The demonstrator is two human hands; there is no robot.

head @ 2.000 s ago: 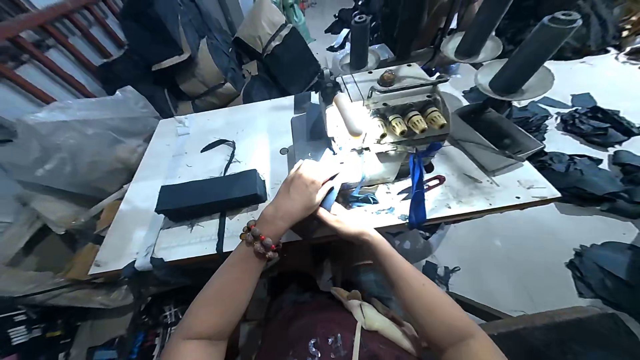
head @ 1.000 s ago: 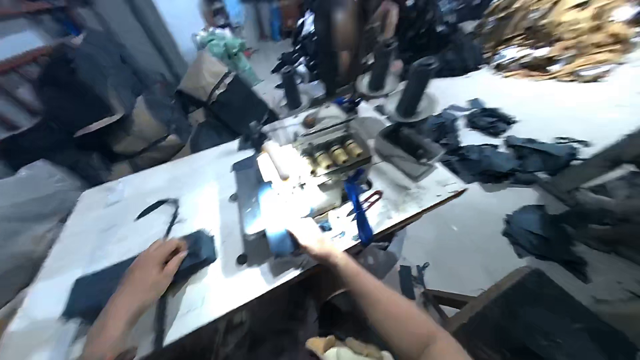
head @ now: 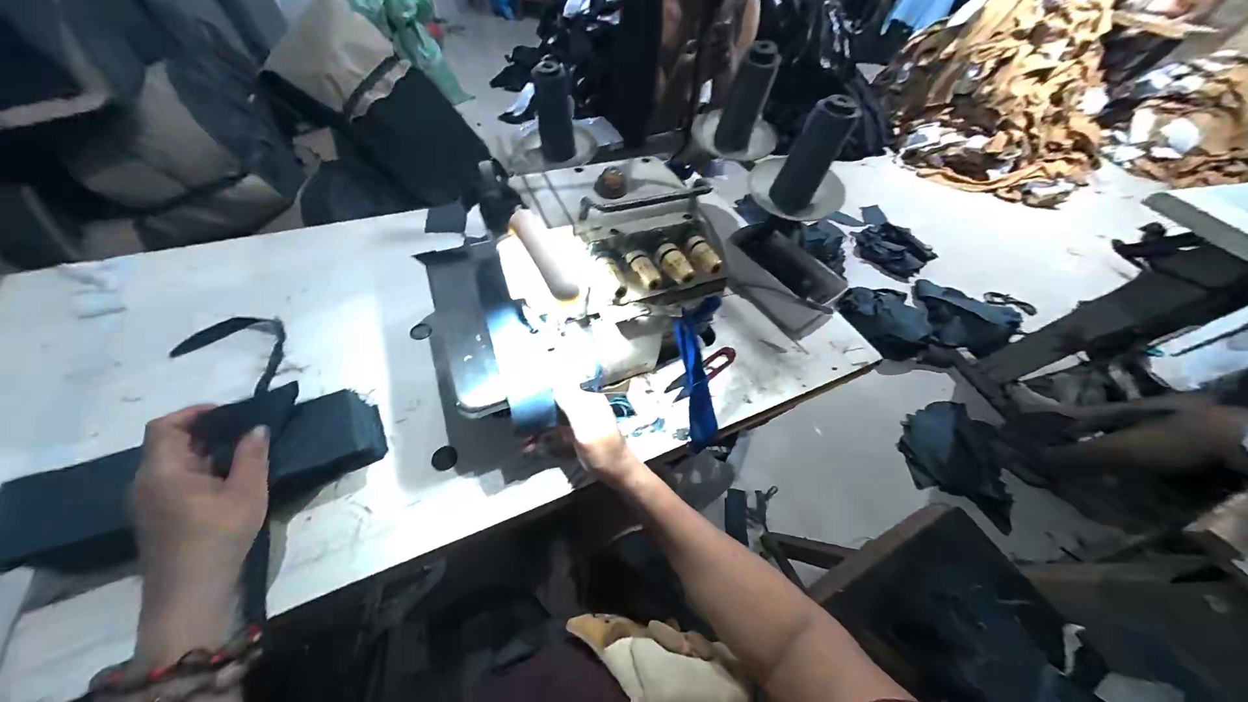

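Note:
My left hand [head: 200, 487] pinches a dark blue fabric piece [head: 239, 424] over a stack of dark blue fabric pieces [head: 336, 439] at the left of the white table. A dark strip [head: 273, 351] curls behind the stack. My right hand [head: 590, 429] is at the front of an overlock sewing machine [head: 634, 234], on a blue fabric piece [head: 531, 405] by the needle area. Glare from the lamp hides its fingertips and part of the cloth. Blue ribbons [head: 697, 380] hang at the machine's right, beside red-handled thread snips [head: 720, 363].
Dark thread cones [head: 819, 146] stand behind the machine. The white table's front edge [head: 780, 414] runs close to me. Dark fabric scraps [head: 955, 453] lie on the floor at right, near another person's blurred arm [head: 1160, 434]. Bundled cloth [head: 390, 146] is behind the table.
My left hand has gone from the machine to the stack at left and now lifts a fabric piece there. My right hand stays by the machine. The view has shifted.

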